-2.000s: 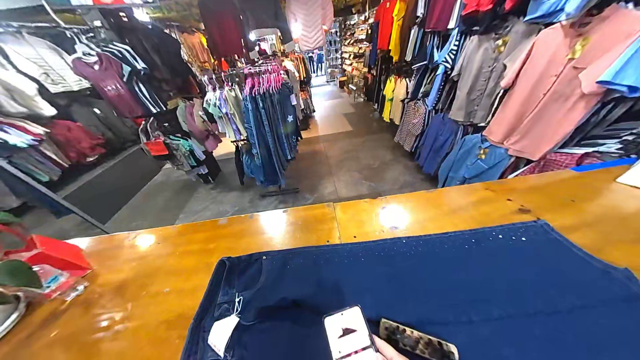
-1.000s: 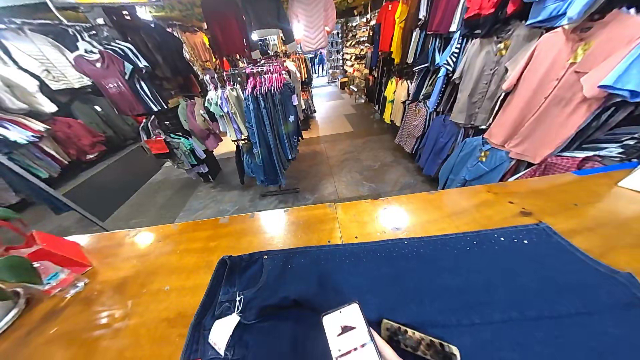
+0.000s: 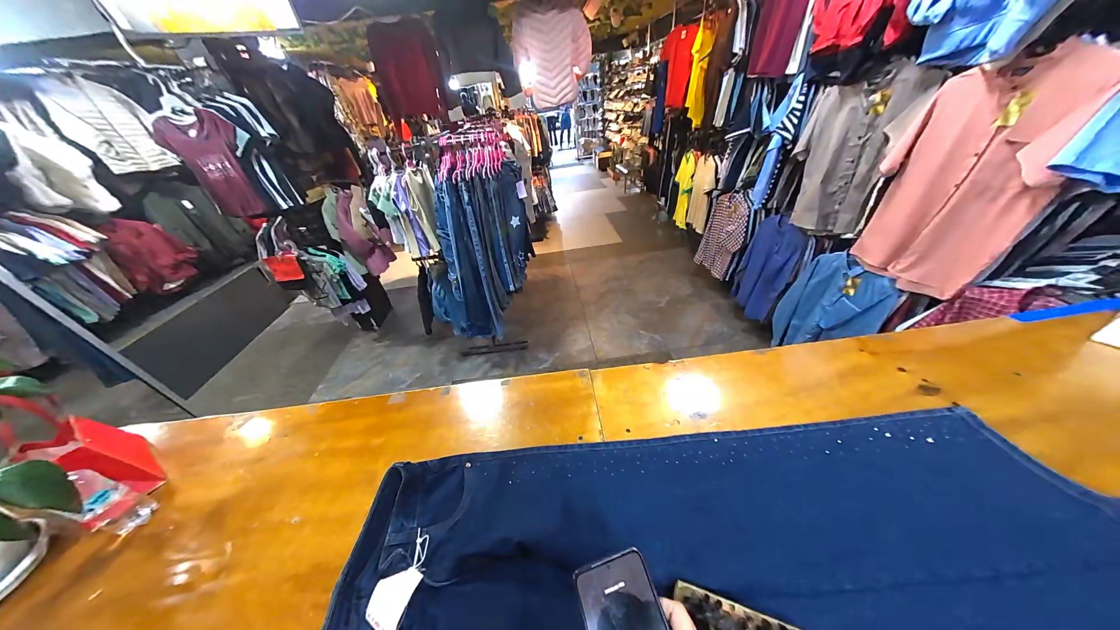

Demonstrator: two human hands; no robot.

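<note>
Dark blue denim jeans (image 3: 700, 499) lie flat across the counter, with small shiny studs along the upper edge and a white paper tag (image 3: 394, 598) tied near the waistband. At the bottom centre, my right hand (image 3: 677, 614) holds a smartphone (image 3: 619, 595) above the denim; only a finger shows at the phone's right edge. The phone's screen is mostly dark and bears small writing. Just right of that finger is a flat, dark-patterned object (image 3: 722, 610) with a tan edge, partly cut off by the frame. My left hand is not in view.
The glossy wooden counter (image 3: 289, 490) spans the view. At its left stand a red gift bag (image 3: 109, 451) and a potted plant (image 3: 39, 486). Beyond are a rack of jeans (image 3: 477, 236), clothes racks on both sides and a tiled aisle (image 3: 582, 289). Blue tape (image 3: 1067, 310) marks the right edge.
The phone's screen has turned from a bright page with a picture to mostly dark. The jeans and tag have stayed in place.
</note>
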